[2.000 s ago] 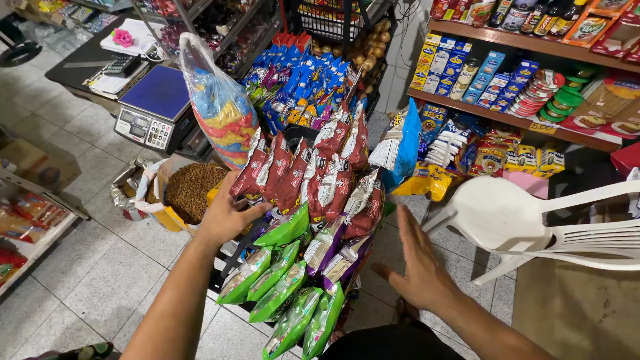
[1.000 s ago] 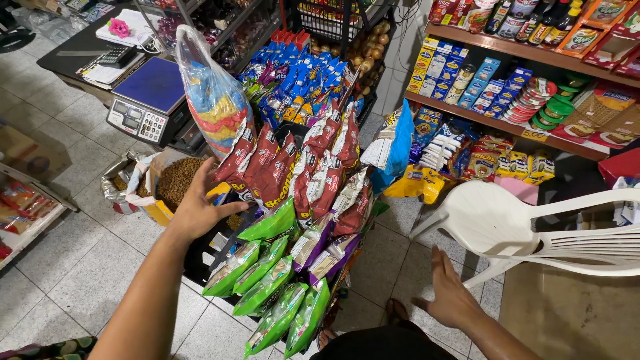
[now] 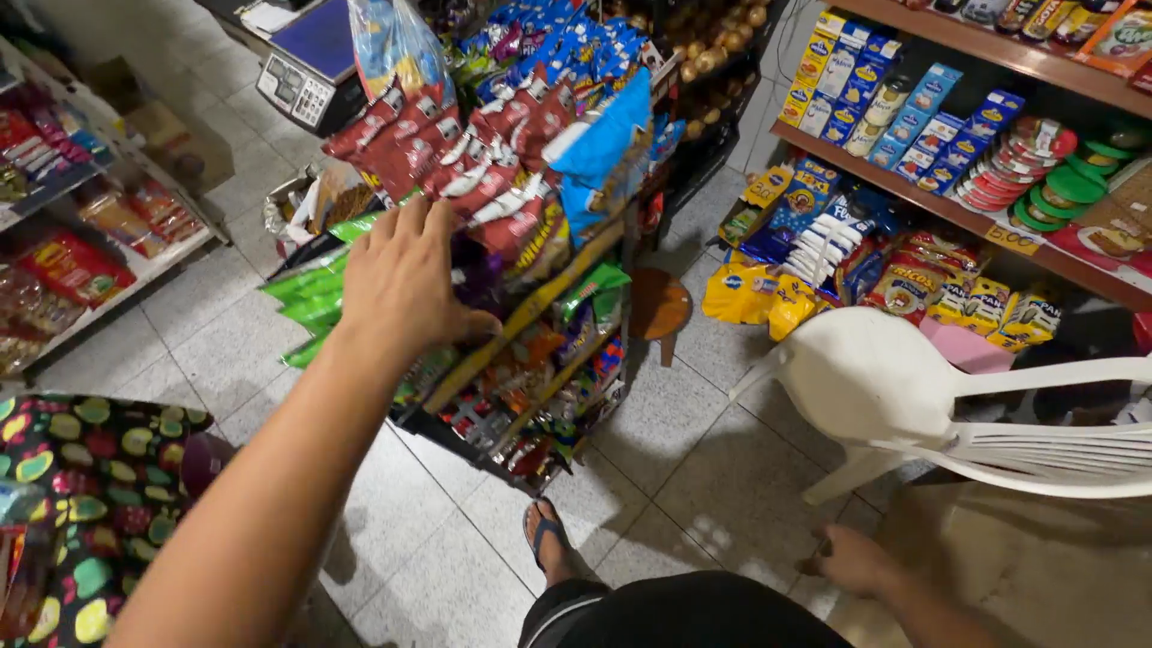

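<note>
My left hand (image 3: pixel 405 274) is spread over the green snack bags (image 3: pixel 310 292) at the near end of a tiered snack rack (image 3: pixel 531 306); whether its fingers touch them is unclear. Red snack bags (image 3: pixel 513 216) stand just beyond it, with a blue bag (image 3: pixel 603 144) at their right. Low at the right, blurred, my right hand (image 3: pixel 846 558) hangs over the floor, in front of a white plastic chair (image 3: pixel 864 378); its fingers are partly hidden.
Behind the rack stands a scale (image 3: pixel 301 90) beside a clear bag (image 3: pixel 400 49) with colourful contents. Shelves of packed goods (image 3: pixel 954 189) line the right, with another shelf (image 3: pixel 135 279) at left. A small wooden stool (image 3: pixel 659 306) and a fruit-patterned cloth (image 3: pixel 90 504) are nearby.
My left hand has moved from beside the red bags to over the green ones. My right hand has dropped away from the rack. The view has shifted, now showing the rack's side tiers.
</note>
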